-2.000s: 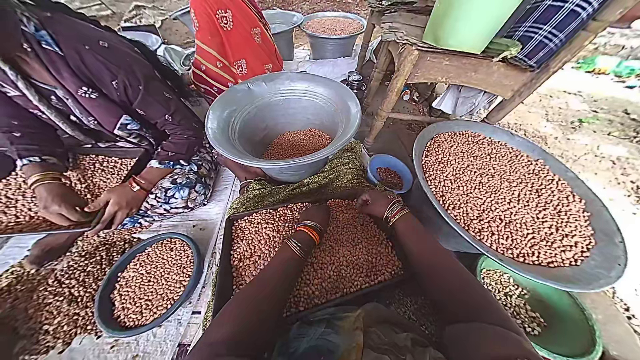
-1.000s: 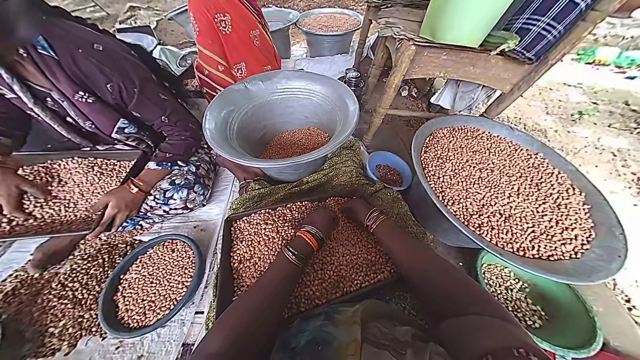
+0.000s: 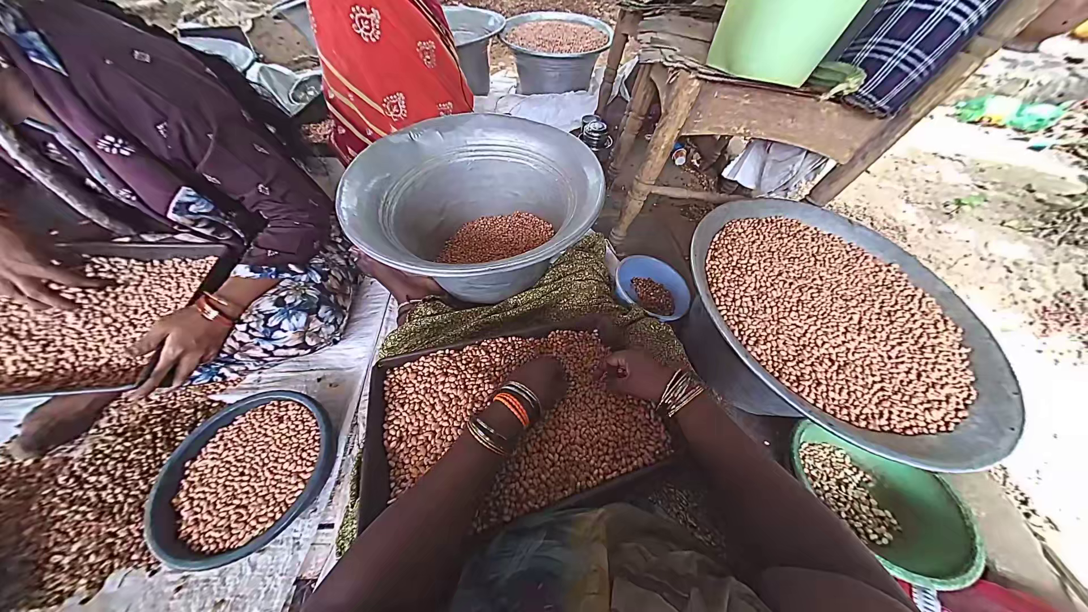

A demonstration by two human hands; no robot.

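Observation:
A dark rectangular tray [image 3: 371,476] of shelled peanuts [image 3: 459,399] lies in front of me, on and beside a patterned green cloth [image 3: 578,276]. My left hand [image 3: 541,381], with orange and metal bangles at its wrist, rests low among the nuts near the tray's middle; its fingertips are hidden. To its right my right hand [image 3: 637,374], with gold-coloured bangles, is just above the nuts with its fingers bent together; whether it holds a nut cannot be seen. A large metal basin [image 3: 399,195] with some nuts stands just beyond the tray.
Right of me are a wide metal pan [image 3: 999,399] of nuts, a green basin [image 3: 943,535] and a small blue bowl [image 3: 676,285]. At left, a co-worker's hands [image 3: 183,340] touch another nut tray, near a dark oval tub [image 3: 327,442]. Behind stands a wooden chair [image 3: 765,127].
My right hand has moved right, away from my left hand, since one second ago. The co-worker's one hand has lifted away from the other since two seconds ago.

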